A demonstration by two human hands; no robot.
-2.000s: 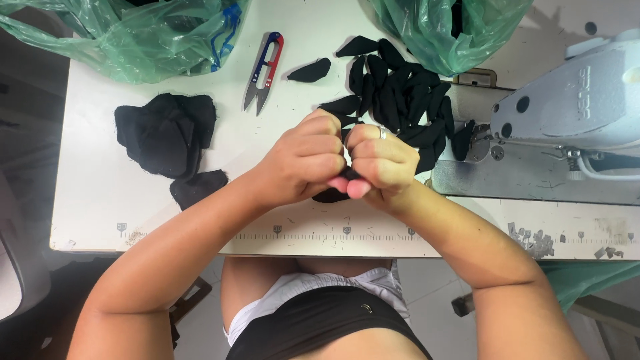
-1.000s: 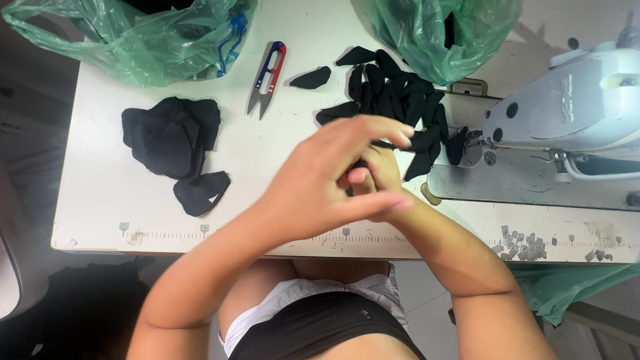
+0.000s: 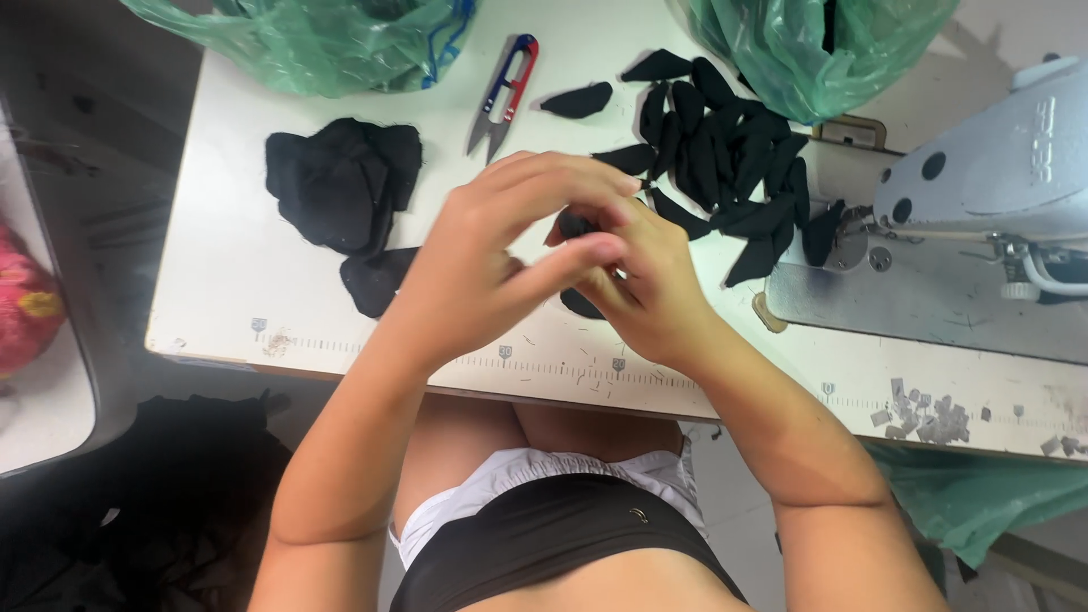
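My left hand (image 3: 510, 246) arches over the right one, its fingers bent and thumb apart, near a small black fabric piece (image 3: 575, 224). That piece sits in the fingers of my right hand (image 3: 650, 280), partly hidden. Another black piece (image 3: 582, 303) lies on the table under my hands. To the right and above is a heap of sewn-looking black fabric pieces (image 3: 701, 153), with a single one (image 3: 578, 100) apart from it. Flat black fabric pieces (image 3: 331, 187) are stacked at the left. Thread snips (image 3: 503, 98) with blue and red handles lie between.
A sewing machine (image 3: 986, 170) stands at the right, a black piece (image 3: 821, 234) beside its needle area. Green plastic bags (image 3: 331, 51) (image 3: 816, 59) are at the back. Small grey scraps (image 3: 931, 416) lie by the front edge of the white table (image 3: 221, 255).
Two seconds ago both fists were together around a black piece. Since then my left hand has opened and now spreads over the right one.
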